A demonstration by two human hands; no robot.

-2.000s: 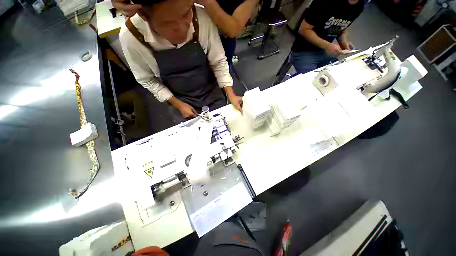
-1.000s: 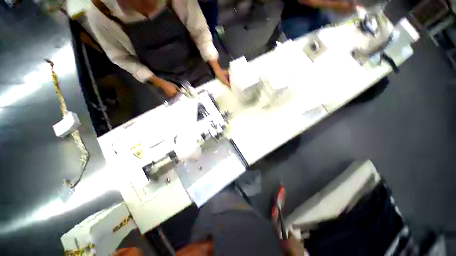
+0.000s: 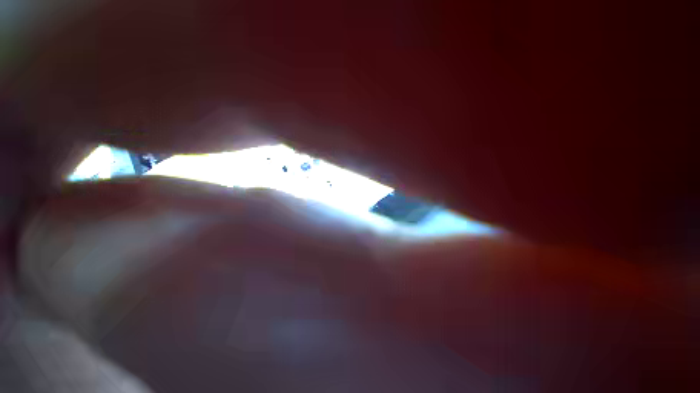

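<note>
Large blurred dark red and greyish shapes (image 3: 476, 92) cover almost all of the head view, very close to the lens. They may be skin or fingers, but I cannot tell which hand, or whether it is a hand. A narrow slanting gap crosses the middle. Through it a bright white surface (image 3: 261, 170) with small dark specks shows, too little of it to name. Neither my left hand nor my right hand can be made out clearly, and nothing held can be seen.
At the gap's left end is a small pale patch (image 3: 104, 164) beside a dark bit. At its right end is a dark grey patch (image 3: 403, 207) and a bluish tip. Everything else around is hidden.
The view of the white machine table, the seated person and the steel table has been almost fully blocked by something close to the lens. The red stick-like thing at the bottom no longer shows.
</note>
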